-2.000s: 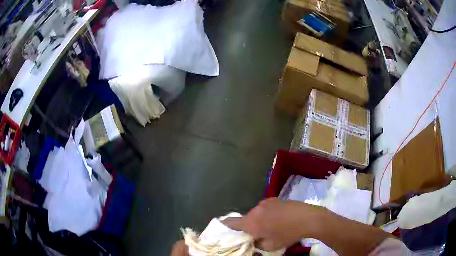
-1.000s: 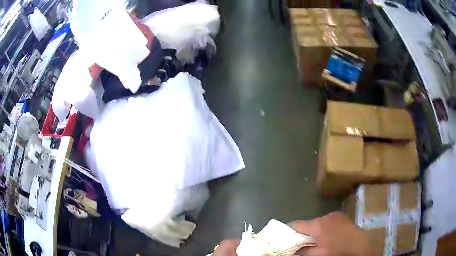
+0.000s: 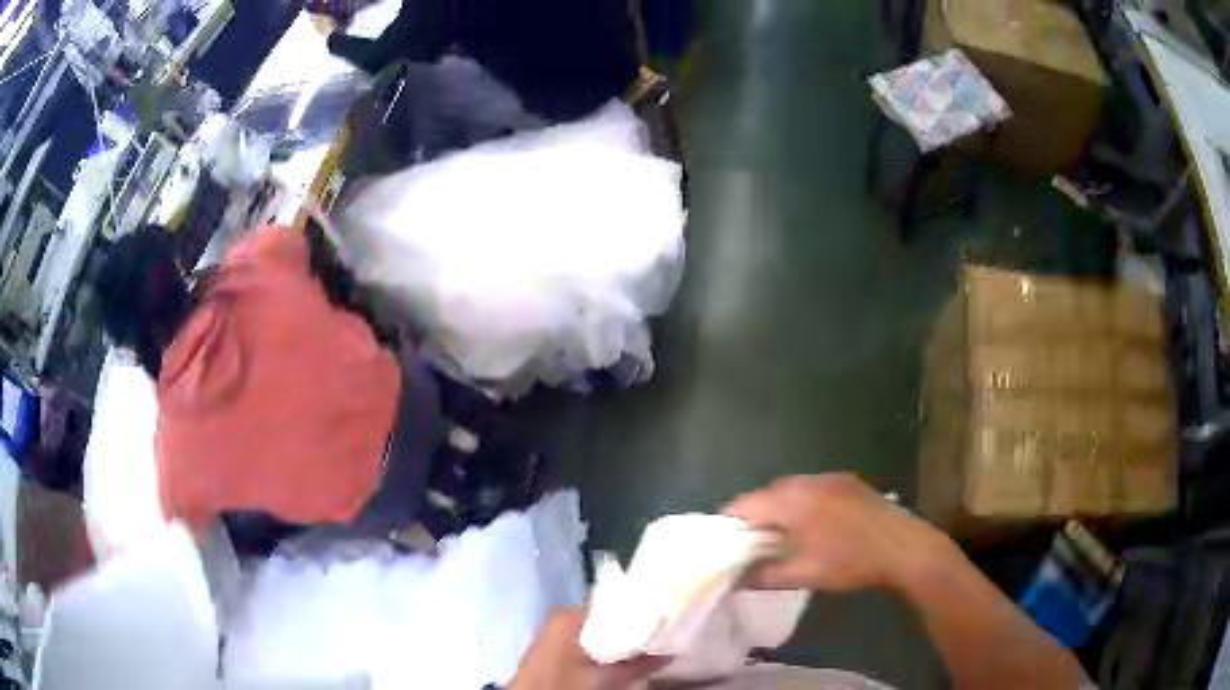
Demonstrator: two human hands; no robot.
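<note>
A bundle of cream cloth pieces [image 3: 681,586] is held in front of me at the bottom centre, above the floor. It looks folded or curved over, with a slightly yellowish area in its middle. My right hand [image 3: 823,532] grips its upper right edge. My left hand [image 3: 573,658] holds its lower left side and is partly cut off by the bottom edge of the picture. Some fingers of both hands are hidden behind the cloth.
A person in a salmon-coloured top [image 3: 283,391] sits at the left by sewing machines. White cloth heaps [image 3: 540,243] lie ahead left and lower left [image 3: 405,607]. A cardboard box [image 3: 1066,398] stands at the right, another [image 3: 1032,81] beyond it. An aisle floor [image 3: 782,270] runs between.
The view has moved forward along the aisle. The seated person now shows fully at the left and the earlier boxes have passed. Both hands still hold the cloth, now raised slightly and bent over.
</note>
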